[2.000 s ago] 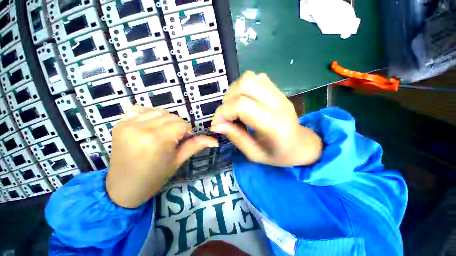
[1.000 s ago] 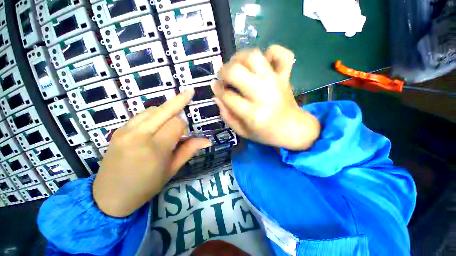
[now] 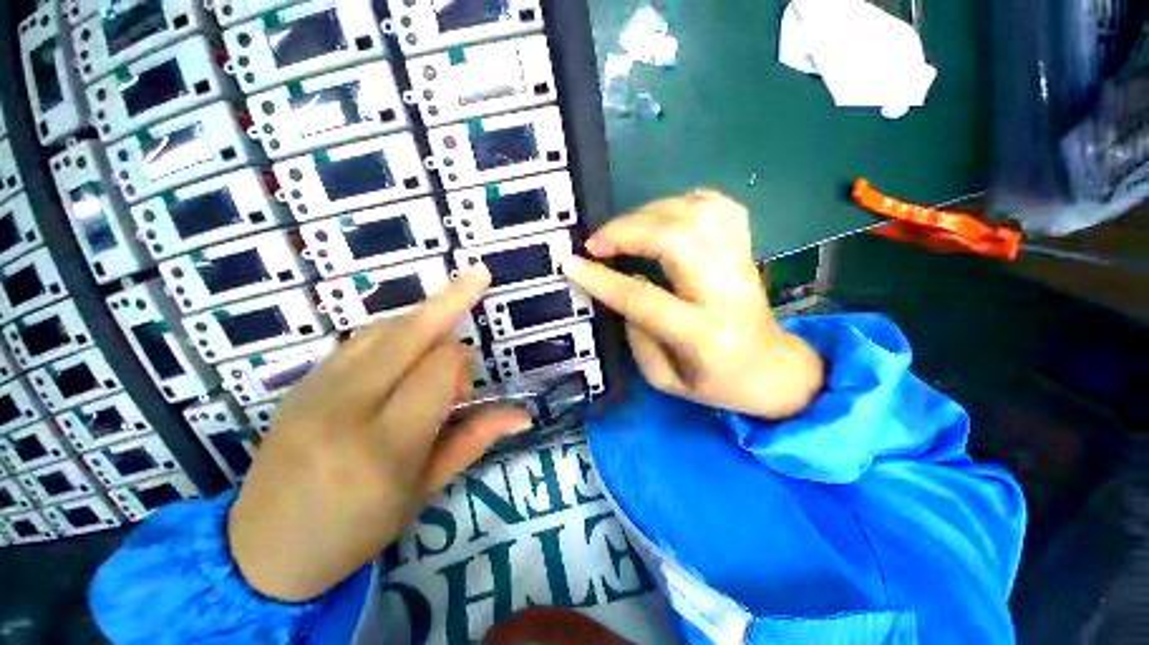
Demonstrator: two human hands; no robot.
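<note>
White display panels (image 3: 504, 145) with dark windows lie in columns in the black tray (image 3: 582, 139). My left hand (image 3: 365, 441) pinches a clear sheet with black outlines (image 3: 554, 401) between thumb and a finger, at the tray's near edge. Its index fingertip touches the left end of one panel (image 3: 519, 262) in the right column. My right hand (image 3: 699, 302) is at the right end of the same panel, its fingertips on or just beside it. I cannot see anything held in my right hand.
The green bench top (image 3: 781, 151) lies to the right of the tray. On it are a white wipe (image 3: 857, 57) and small film scraps (image 3: 643, 38). An orange-handled tool (image 3: 939, 224) lies at the bench edge. A shiny clear bag (image 3: 1071, 114) is at the far right.
My hands were together over the sheet two seconds ago. They have since parted, and my right hand has come down to the right end of the panel. The left still pinches the sheet.
</note>
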